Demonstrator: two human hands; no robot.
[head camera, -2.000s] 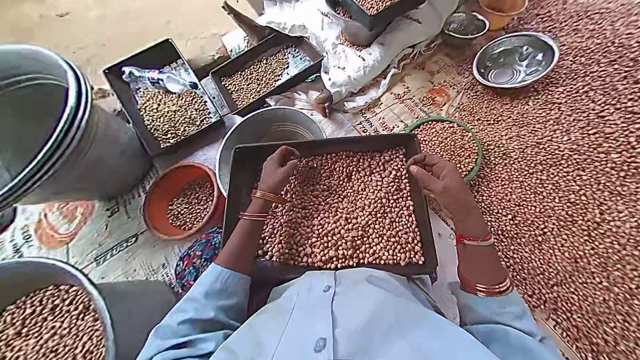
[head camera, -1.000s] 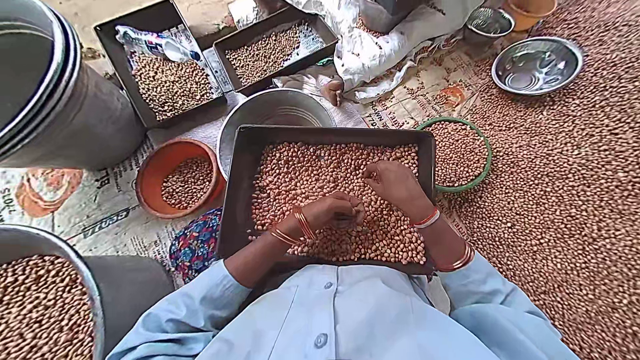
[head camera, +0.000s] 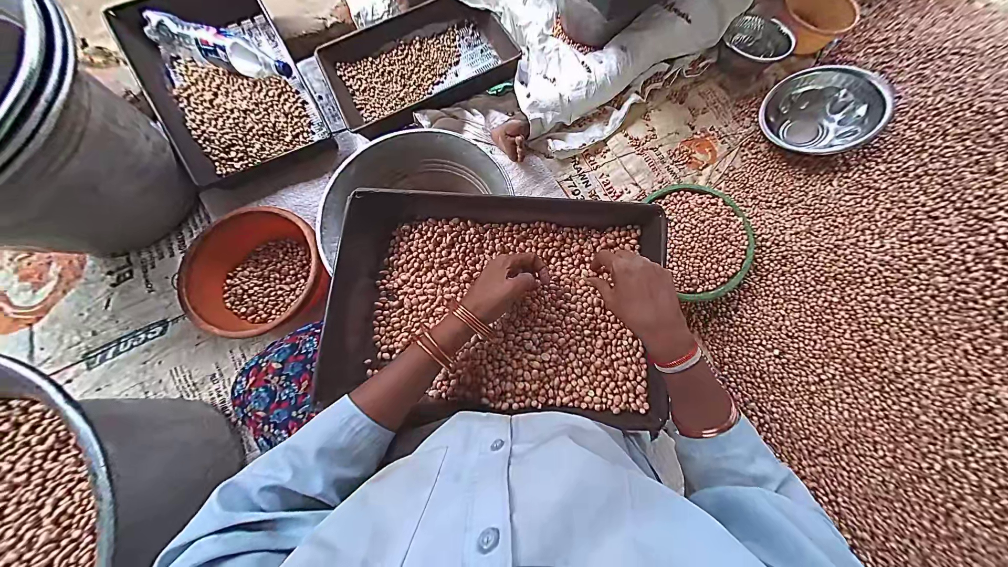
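Observation:
A dark rectangular tray (head camera: 504, 206) rests on my lap, its floor covered with reddish-brown shelled nuts (head camera: 543, 346), which look like peanuts. Over the middle of the nuts is my left hand (head camera: 506, 283), its fingers curled; whether a nut is between them cannot be told. My right hand (head camera: 636, 295) is just right of it, thumb and forefinger near each other above the nuts, their grip too small to make out. Behind the tray stands a wide metal basin (head camera: 417, 153). A green-rimmed bowl (head camera: 748, 256) of nuts sits beside the tray's right edge.
An orange bowl (head camera: 197, 276) and a metal bucket (head camera: 98, 472) hold nuts at left, near large nested metal tubs (head camera: 102, 165). Two trays of nuts, one with a plastic bottle (head camera: 228, 49), lie behind. Nuts spread across the right, with a steel bowl (head camera: 827, 110). Another person's foot (head camera: 512, 138) is beyond the basin.
My hands were apart near the tray's far corners, then came together low over the nuts. Since then my left hand has moved toward the far side and my right hand to the right.

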